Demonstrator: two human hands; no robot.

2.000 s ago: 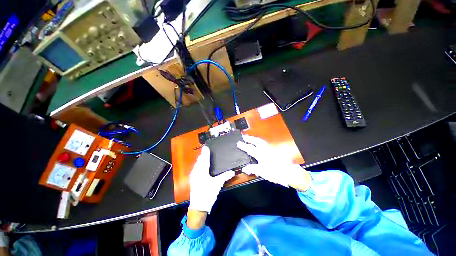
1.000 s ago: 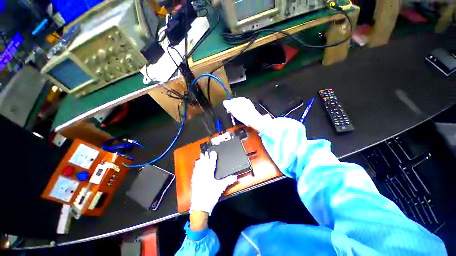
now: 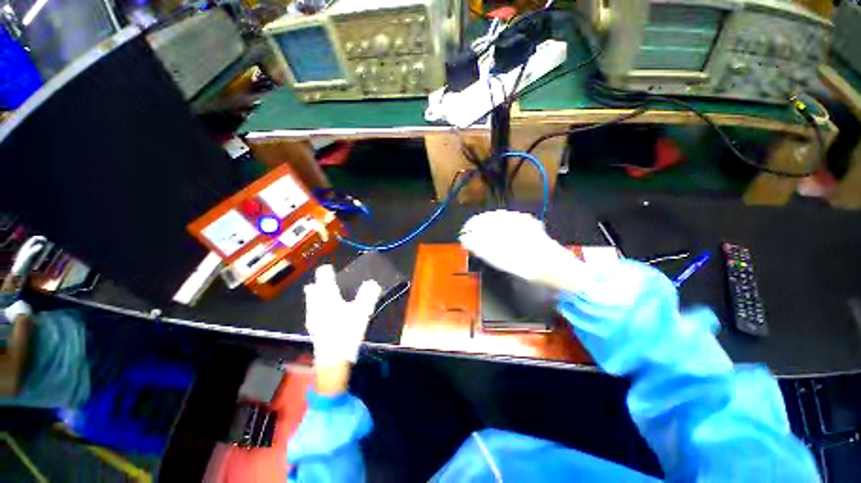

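A dark square set-top box lies on the orange fixture plate. My right hand, in a white glove, is over the far edge of the plate and hides the connectors; whether it grips anything cannot be told. My left hand, in a white glove, is off the plate to the left, fingers apart and empty. It is in front of a second dark set-top box, partly covering it. The blue network cable loops behind the plate.
The orange test box, with its blue button lit, stands at left. The blue marker pen and remote control lie at right, near another dark box. Oscilloscopes and a white power strip stand on the shelf. Another person's arm shows at far left.
My left hand has left the set-top box on the plate and moved left with fingers spread. My right hand has moved over the connectors. The view has turned and the test box's blue button is now lit.
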